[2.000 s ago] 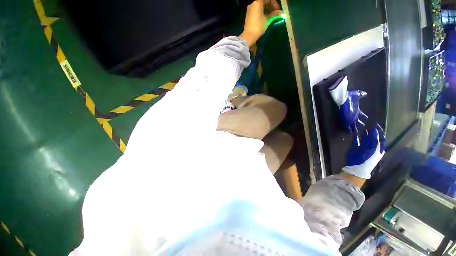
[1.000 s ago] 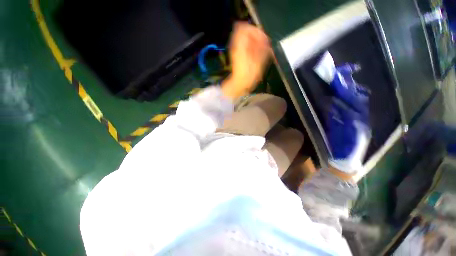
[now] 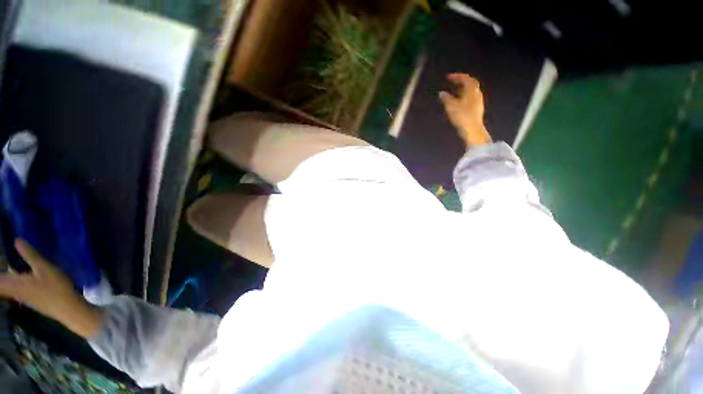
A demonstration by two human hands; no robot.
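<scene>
My left hand [image 3: 48, 294] is bare at the lower left edge, fingers apart and empty, by the near end of a black tray [image 3: 104, 104]. Its fingertips are partly cut off by the picture's edge. Two blue and white gloves [image 3: 63, 223] lie in the tray, off my hands. My right hand [image 3: 467, 109] is bare, fingers loosely curled and spread, over a dark flat surface [image 3: 493, 69] at the upper right, possibly another tray. No held thing shows in it. Whether it touches that surface is unclear.
A white sheet [image 3: 116, 35] shows beyond the left tray. A brown cardboard box [image 3: 274, 50] with thin greenish strips [image 3: 347, 69] stands beyond my knees. Small boards [image 3: 69, 369] are heaped at the lower left. Green floor with tape lies at right.
The view has swung round. My right hand was gloved and is now bare and out at the right. Both gloves lie in the tray. My left hand has come to the tray's end.
</scene>
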